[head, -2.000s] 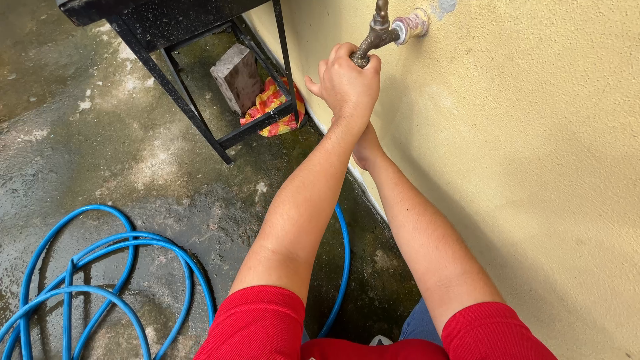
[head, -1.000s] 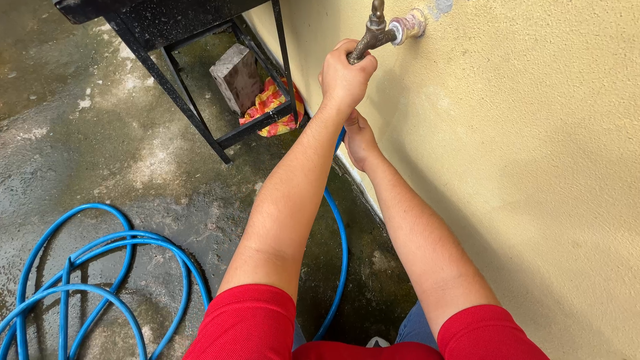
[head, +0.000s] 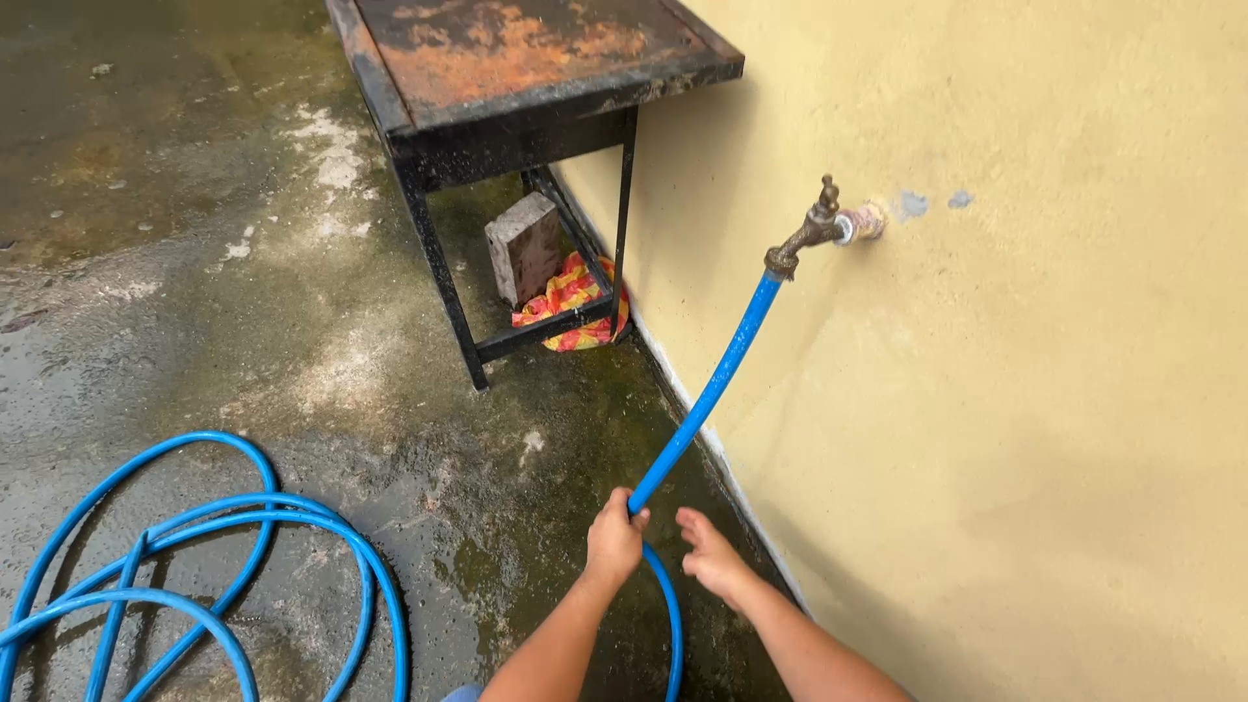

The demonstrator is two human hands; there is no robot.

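Note:
A blue hose (head: pixel 717 380) runs down from the spout of a brass tap (head: pixel 809 229) on the yellow wall. My left hand (head: pixel 618 536) is closed around the hose, well below the tap. To the right of it, my right hand (head: pixel 710 554) is off the hose with its fingers spread and nothing in them. Below my left hand the hose curves down toward the bottom of the view. Coils of blue hose (head: pixel 390 595) lie on the wet concrete floor at the lower left.
A rusty-topped black metal table (head: pixel 507 93) stands against the yellow wall (head: pixel 1014 370). Near its legs are a concrete block (head: pixel 525 249) and a red and yellow cloth or bag (head: pixel 573 297). The concrete floor (head: pixel 322 361) looks wet.
My left hand has moved from the tap down to the hose. My right hand, which was near the hose below the tap, is now apart from it. The view has shifted.

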